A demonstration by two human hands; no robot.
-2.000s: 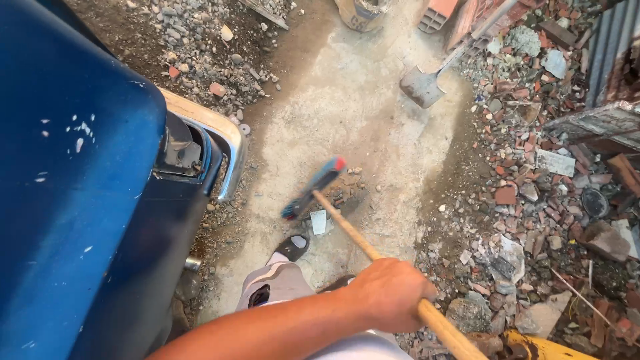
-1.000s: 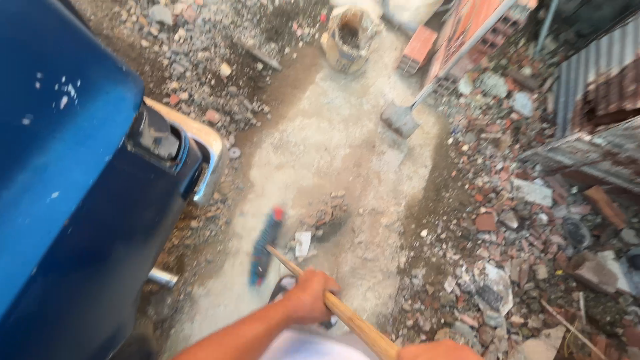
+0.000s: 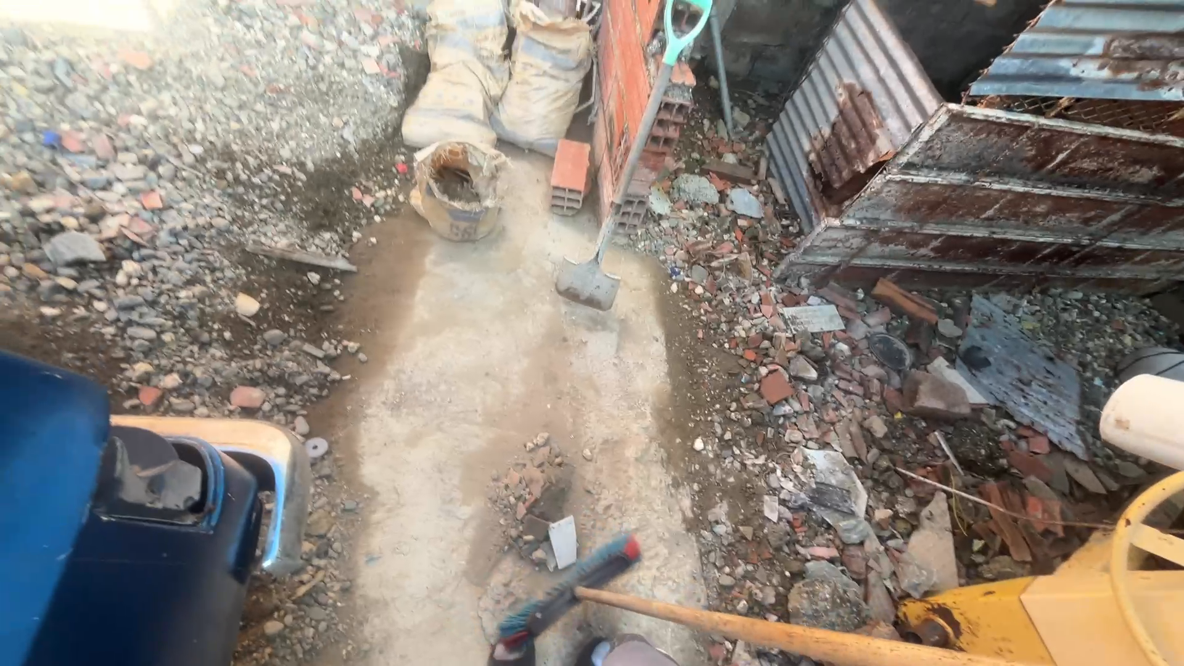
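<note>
A push broom (image 3: 569, 592) with blue and red bristles lies across the concrete strip at the bottom centre, close to the tips of my shoes. Its wooden handle (image 3: 740, 629) runs off to the lower right. Neither my left hand nor my right hand shows in this frame, so what grips the handle is hidden. Just beyond the bristles are a white tile piece (image 3: 562, 542) and a small heap of rubble (image 3: 535, 481). Farther up, a shovel (image 3: 588, 283) with a green grip leans against stacked hollow bricks (image 3: 622, 102), its blade on the concrete.
A blue vehicle with a chrome bumper (image 3: 294, 499) stands at left. An opened sack (image 3: 460, 208), full sacks (image 3: 458, 88) and a loose hollow brick (image 3: 570, 176) are at the top. Broken bricks (image 3: 775, 387), rusty metal panels (image 3: 999, 199) and a yellow machine (image 3: 980, 610) line the right.
Both hands, seen on the broom handle a second ago, have left the view. The broom head has moved from the left of the tile piece to its near side. The view has shifted up the strip.
</note>
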